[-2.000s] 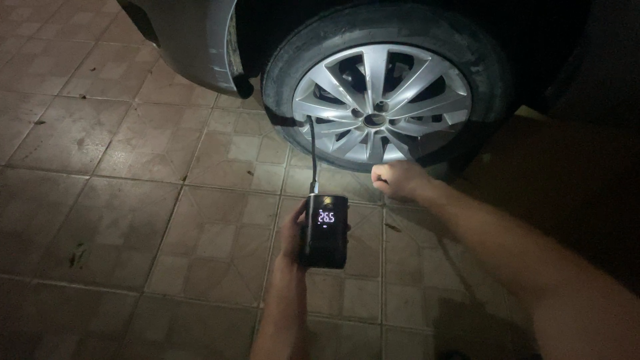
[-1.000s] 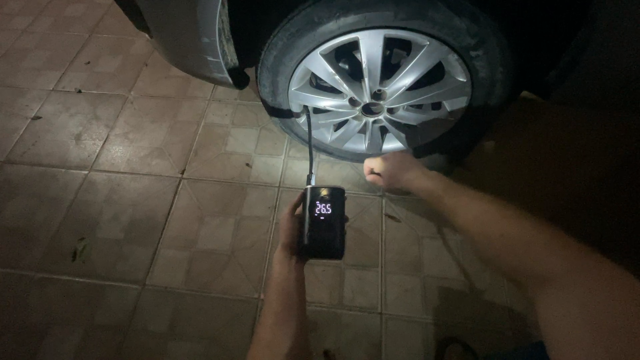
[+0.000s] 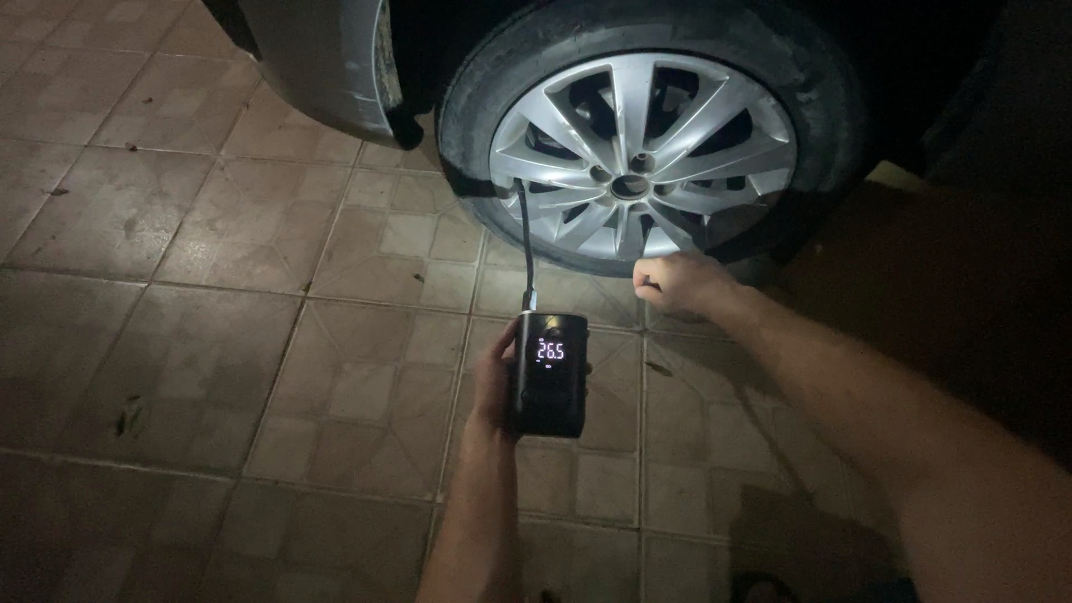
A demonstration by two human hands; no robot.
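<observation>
My left hand (image 3: 496,377) grips a black portable tyre inflator (image 3: 551,402) with a lit digital display facing up. From its top end a short black air hose (image 3: 528,243) runs up to the valve area at the left side of a silver alloy wheel (image 3: 630,186). A black rubber tyre (image 3: 473,109) surrounds the rim. My right hand (image 3: 682,283) is curled into a loose fist just in front of the tyre's lower edge, right of the hose. Whether it holds something small cannot be told.
A dark car's bumper (image 3: 327,67) overhangs the ground at the upper left. Square floor tiles (image 3: 377,347) spread beneath the hands, with a few small leaves (image 3: 127,416) on them. Deep shadow lies at the right, and part of a shoe shows dimly at the bottom edge.
</observation>
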